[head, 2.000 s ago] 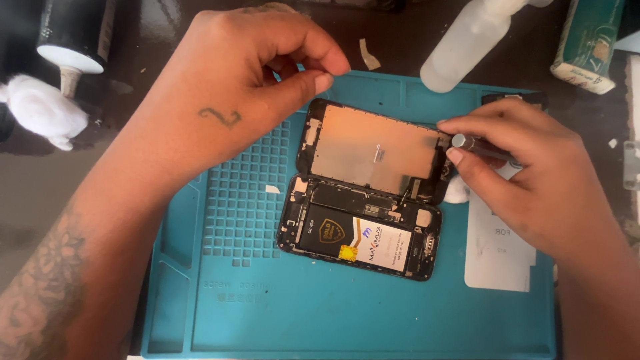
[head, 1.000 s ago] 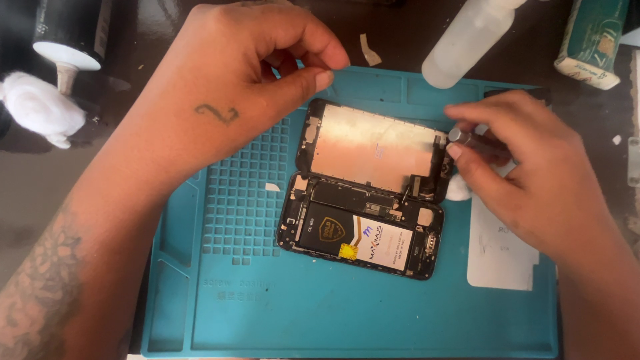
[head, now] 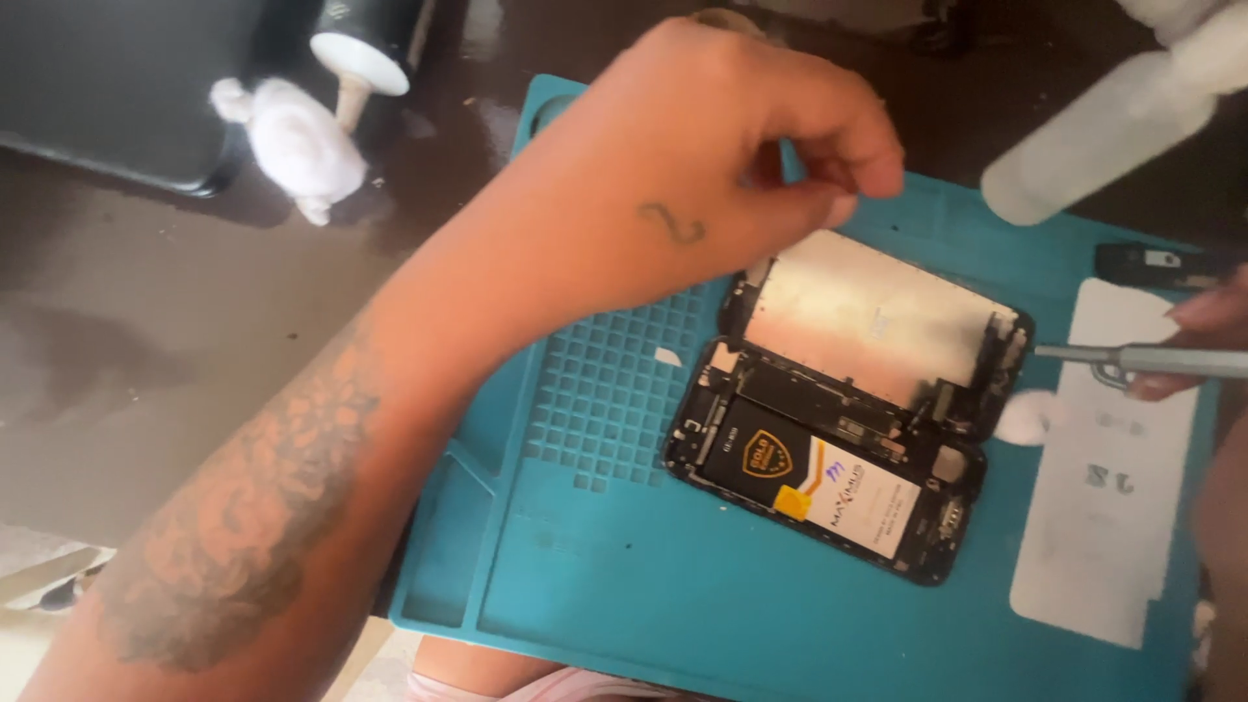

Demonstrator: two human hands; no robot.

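An opened smartphone lies on a teal silicone repair mat [head: 604,575]. Its lower half holds a black and white battery [head: 819,468] with a piece of yellow tape. The display assembly [head: 877,312] lies folded back above it, metal side up. My left hand [head: 780,146] hovers over the display's upper left corner, thumb and forefinger close together; whether something small is between them cannot be told. At the right edge my right hand [head: 1185,336], partly out of view, holds a slim metal screwdriver [head: 1141,358], its tip pointing left beside the display's right edge.
Cotton [head: 1029,417] and a white sheet [head: 1102,468] lie right of the phone, below a small black part [head: 1160,265]. A translucent bottle [head: 1102,136] is at the upper right. More cotton [head: 302,146] touches a white nozzle of a black container [head: 366,44] at the upper left.
My right hand has moved right, away from the display's edge, and more of the screwdriver shows. The view has shifted and turned. The phone remains open on the mat.
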